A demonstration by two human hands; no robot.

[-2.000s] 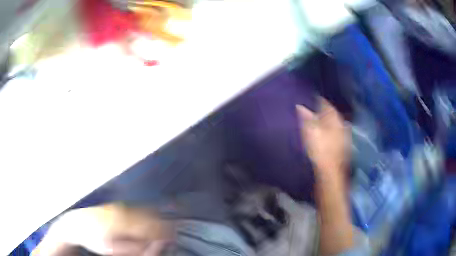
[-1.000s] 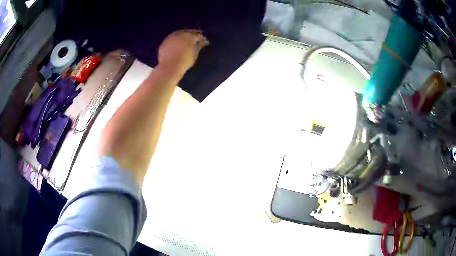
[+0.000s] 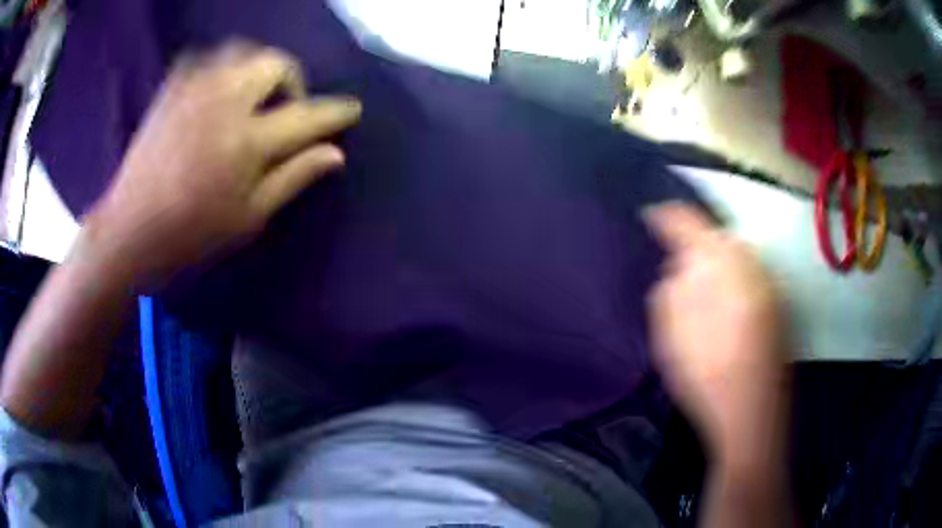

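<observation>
A large dark purple garment panel (image 3: 485, 217) lies over the table's front edge and hangs across the wearer's lap. My left hand (image 3: 222, 144) is over its left part, blurred, with fingers apart and no fold of cloth visibly pinched. My right hand (image 3: 713, 299) is at the panel's right edge, blurred, with its fingertips closed on the cloth. The panel's lower edge hangs loosely near the grey shirt.
Scissors with red and yellow-orange loops (image 3: 849, 217) lie at the right, partly over a red cloth scrap (image 3: 811, 98). Needle-area metal parts (image 3: 671, 52) show at the top right. The white table (image 3: 764, 227) ends below the scissors. A blue crate edge (image 3: 155, 402) is at lower left.
The panel has come from the far side of the table towards the lap. My left hand has moved nearer with it, and my right hand has come into view at its right edge.
</observation>
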